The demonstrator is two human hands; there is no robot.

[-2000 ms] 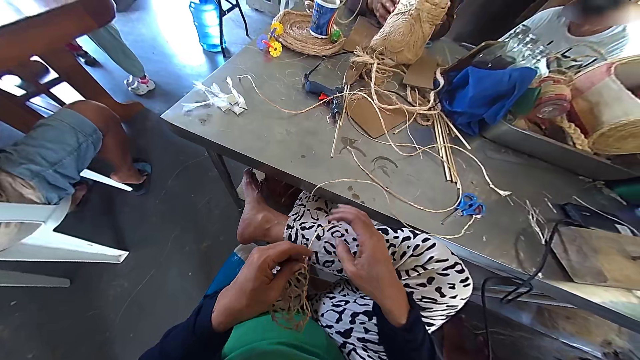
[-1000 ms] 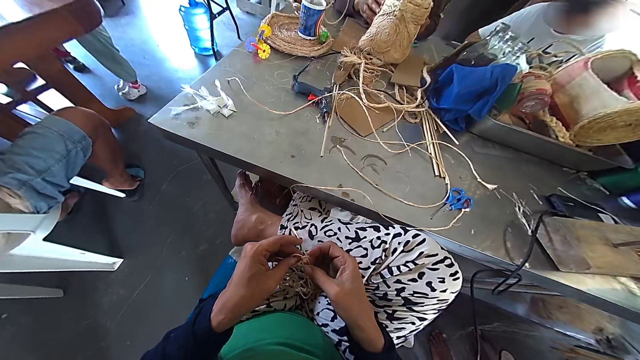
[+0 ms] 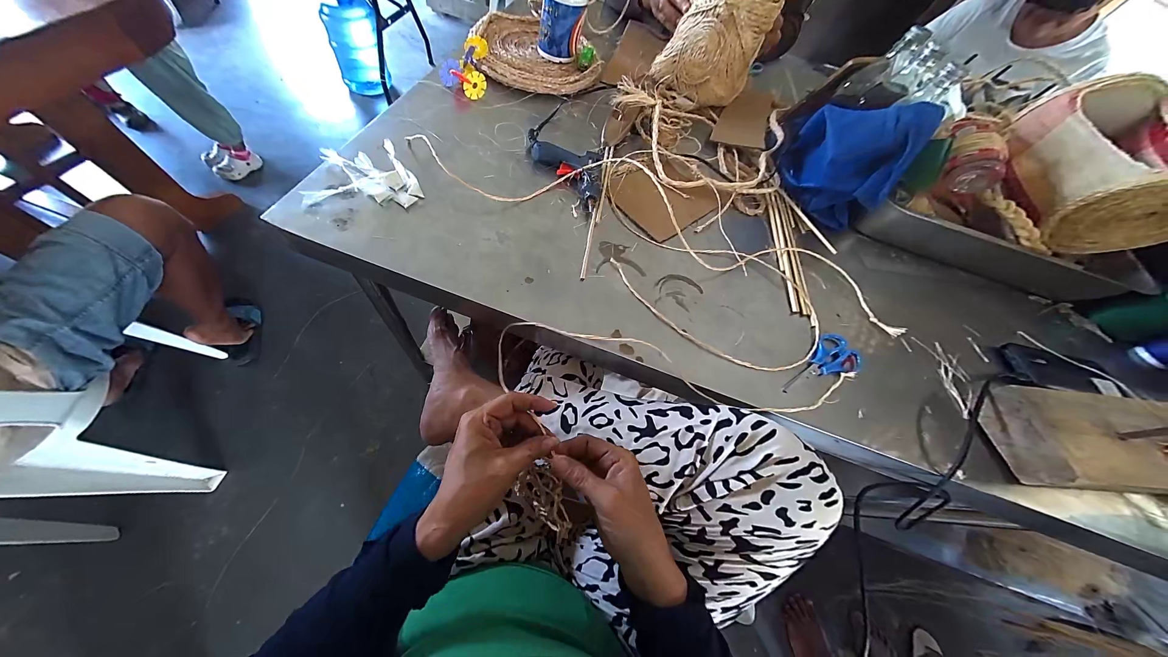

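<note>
Above my lap, my left hand [image 3: 488, 465] and my right hand [image 3: 607, 493] meet at the fingertips, both pinching a knotted piece of natural fibre cord [image 3: 545, 500] that hangs between them. The exact strands in the fingers are too small to tell. A loose length of twine [image 3: 584, 334] loops up from near my left hand to the table edge. On the metal table [image 3: 474, 246], blue-handled scissors [image 3: 829, 358] rest near the front edge, with longer twine around them. Farther back lie a dark glue gun [image 3: 561, 160], thin sticks [image 3: 787, 251] and tangled cord on cardboard [image 3: 666, 205].
A metal tray [image 3: 967, 242] holds a blue cloth [image 3: 858, 160], glass bottles and a woven basket [image 3: 1090, 164]. White plastic scraps [image 3: 374, 178] lie at the table's left corner. A black cable [image 3: 862, 520] hangs over the front edge. Other people sit at the left and across the table.
My right hand, raised with spread fingers two seconds ago, has come down to the cord beside my left hand. Both hands have stayed together there since one second ago.
</note>
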